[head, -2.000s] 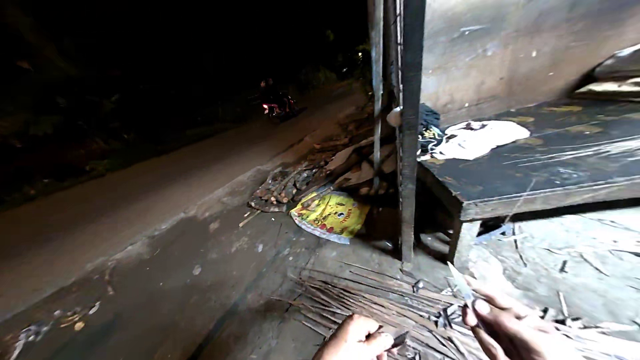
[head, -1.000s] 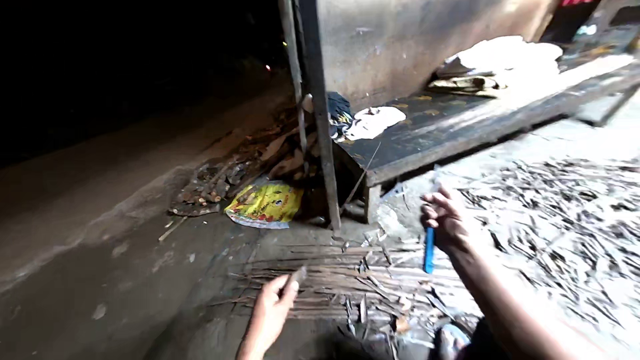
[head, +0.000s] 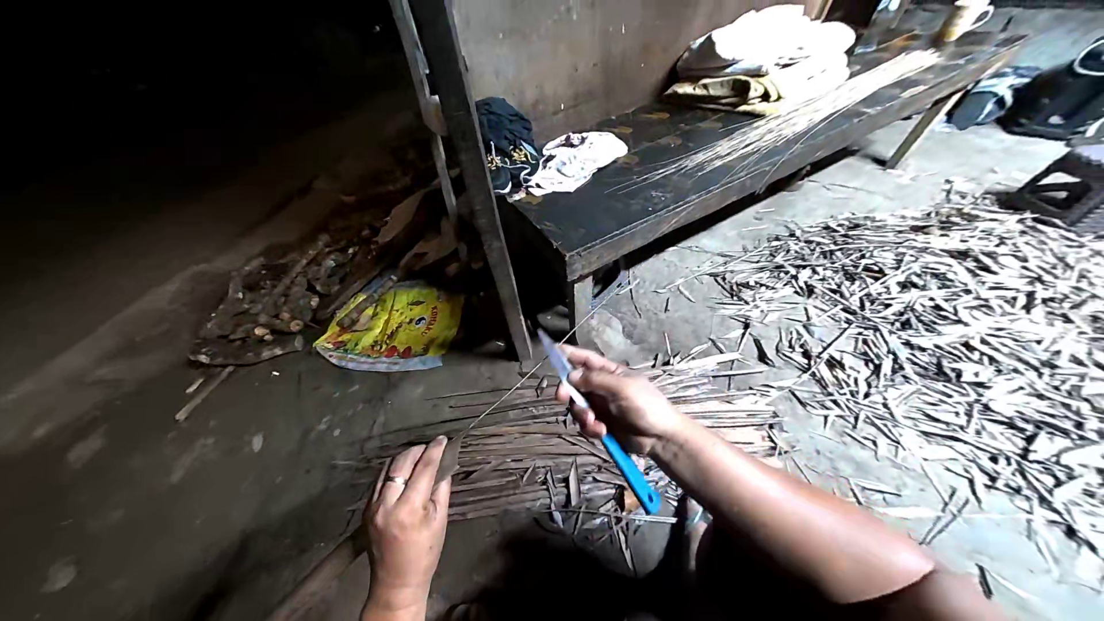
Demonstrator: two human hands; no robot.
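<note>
My right hand [head: 617,397] grips a knife [head: 632,473] with a blue handle, its blade pointing up and to the left. A dry brown leaf strip [head: 448,460] is held in my left hand [head: 410,504], which wears a ring. From that strip a thin pale rib [head: 509,392] runs up and right, passing by the knife blade and my right fingers; whether those fingers hold it cannot be told. Below both hands a layer of long dry leaves [head: 517,448] lies on the floor.
A low dark bench [head: 638,216] bears cloths [head: 576,161], a stack of sacks [head: 759,56] and a bundle of thin sticks [head: 802,116]. Leaf scraps [head: 931,328] cover the floor at right. A wooden post [head: 483,181], a yellow printed bag [head: 401,323] and firewood [head: 285,302] are ahead.
The view has swung to the right, bringing more of the bench and leaf scraps into sight. The thin rib now stretches from the leaf in my left hand past my right hand.
</note>
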